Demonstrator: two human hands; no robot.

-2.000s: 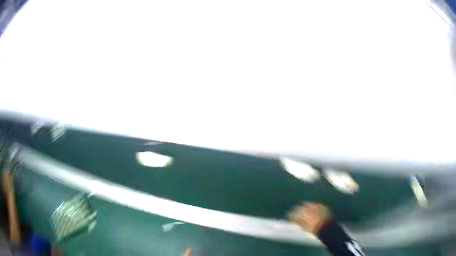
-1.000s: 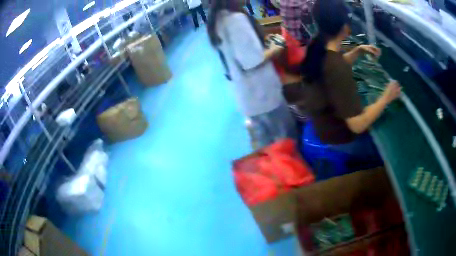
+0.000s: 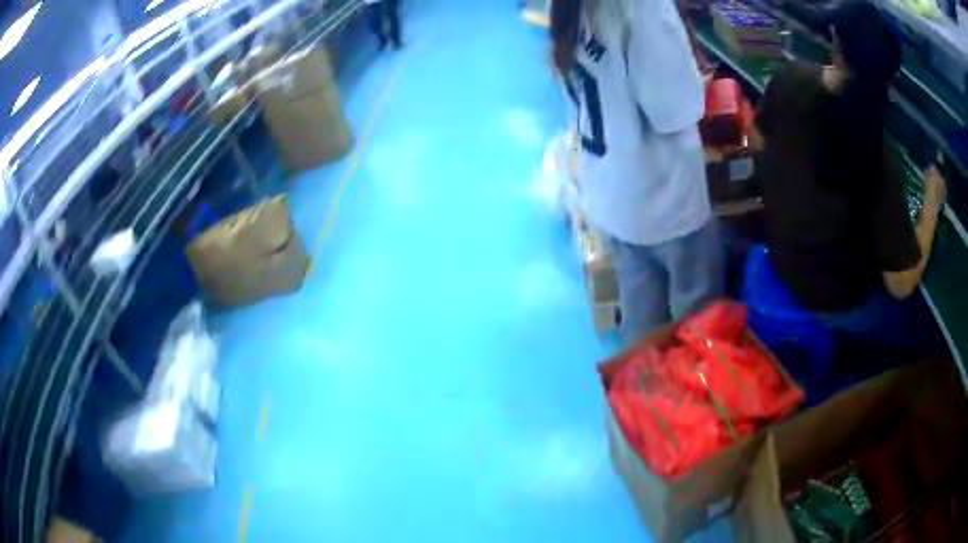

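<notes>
Neither of my hands is in the picture. Nearest in front of me, at the lower right, an open brown carton (image 3: 671,501) holds shiny red-wrapped packs (image 3: 695,387). Beside it at the bottom right corner is a second open carton (image 3: 762,493) with green board panels (image 3: 831,507) inside. The picture is somewhat blurred, so the details of the packs and panels cannot be told.
A blue floor (image 3: 425,350) with a yellow line runs ahead. A person in a white top (image 3: 642,138) stands at the right; another in dark clothes (image 3: 823,191) sits on a blue stool at the line. Cartons (image 3: 249,252) and white bags (image 3: 175,424) lie left, beside racks.
The view has swung from the white sheet and green bench to the aisle, then further right-to-left off the bench. The cartons and people now sit further right. The hand seen earliest is gone.
</notes>
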